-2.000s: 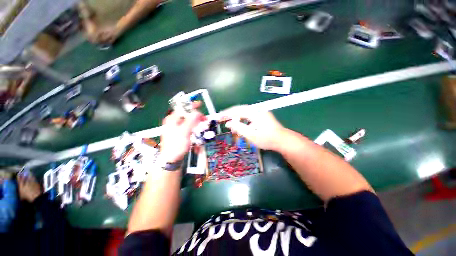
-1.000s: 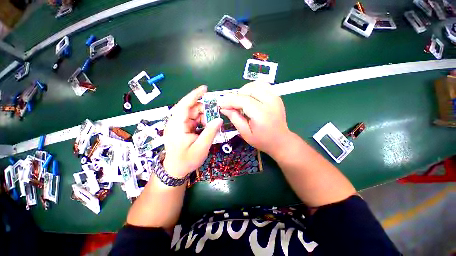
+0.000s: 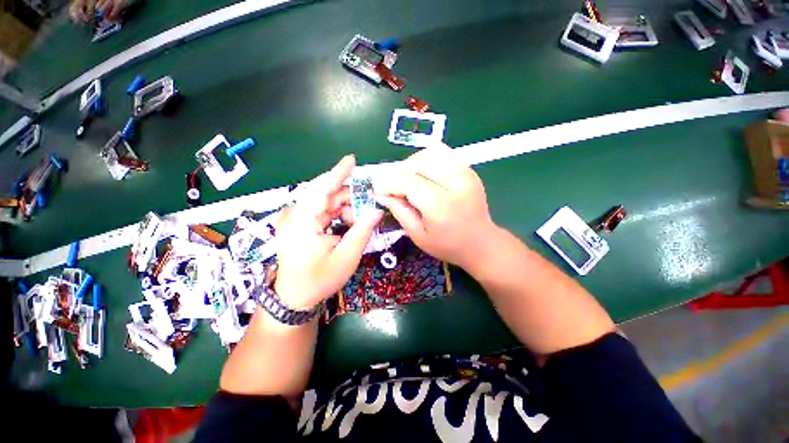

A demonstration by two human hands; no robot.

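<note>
My left hand (image 3: pixel 316 247), with a metal watch at the wrist, grips a white housing from the left, its circuit board (image 3: pixel 362 195) facing up between the fingers. My right hand (image 3: pixel 441 203) pinches at the housing's right side beside the board; what its fingertips hold is hidden. A small white round part (image 3: pixel 388 260) with a dark centre hangs just below the hands. The open parts box (image 3: pixel 407 285) with blue-grey wired discs and tangled red leads lies below, partly covered by my hands and forearm.
A heap of white housings (image 3: pixel 190 277) lies left of my left hand, a smaller heap (image 3: pixel 59 316) farther left. A single housing (image 3: pixel 574 240) lies right. Beyond the white strip (image 3: pixel 554 144) are scattered housings. A carton (image 3: pixel 768 164) is at far right.
Since one second ago, the housings beyond the strip have shifted left in view. My hands stay at the held housing with little movement. Since two seconds ago, they have come closer together around the board.
</note>
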